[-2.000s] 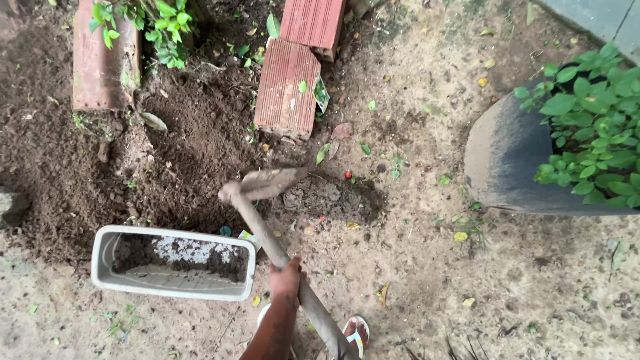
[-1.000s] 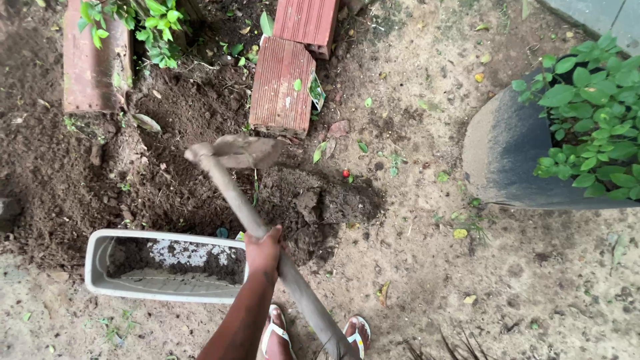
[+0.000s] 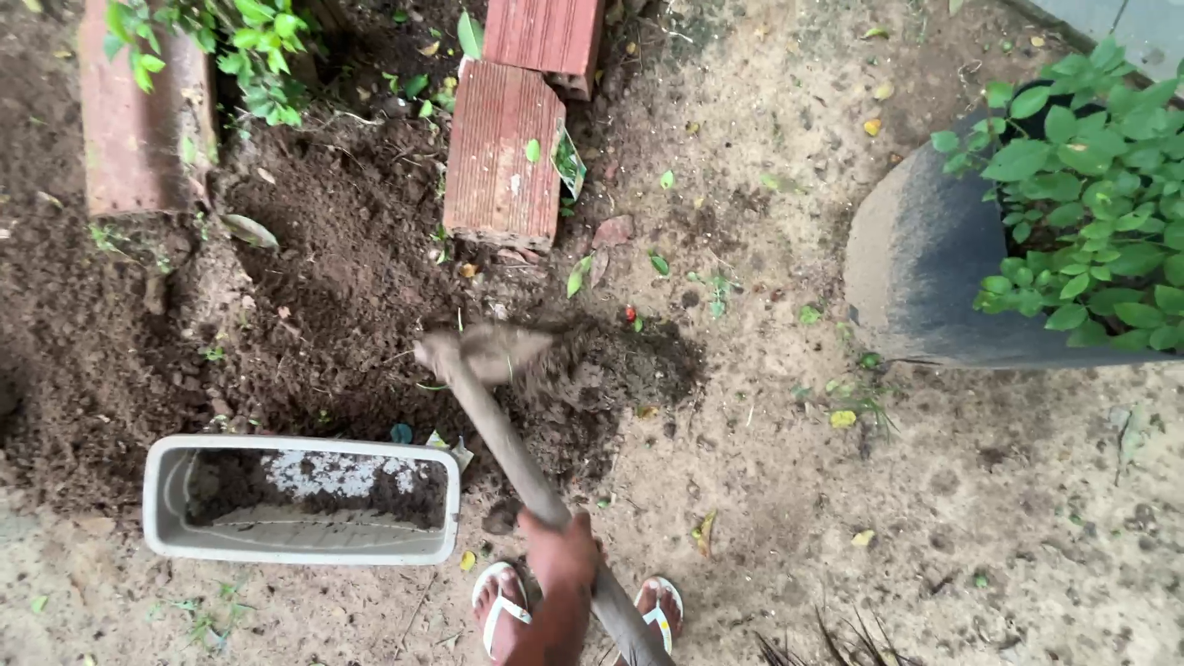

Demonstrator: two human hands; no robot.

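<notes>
My left hand (image 3: 561, 550), its arm rising from the bottom edge, is closed around the wooden handle (image 3: 504, 439) of a hoe. The handle slants from upper left to the bottom edge. At its upper end the soil-coated hoe blade (image 3: 504, 353) points right, blurred, against a mound of dark soil (image 3: 638, 370). A small red object (image 3: 631, 314) lies at the mound's upper edge. Left of the handle stands a rectangular off-white planter (image 3: 301, 558) with some soil and pale patches inside. My right hand is out of view.
Two ridged red clay blocks (image 3: 504, 153) (image 3: 546, 37) lie above the hoe; a curved clay tile (image 3: 143, 120) is at upper left beside a leafy plant (image 3: 264, 55). A dark plant bag (image 3: 925, 250) stands at right. My feet in white flip-flops (image 3: 504, 610) are below.
The hoe rose toward the upper left, then came back down and right to the mound, with my left hand on its handle. Loosened soil has spread left of the mound.
</notes>
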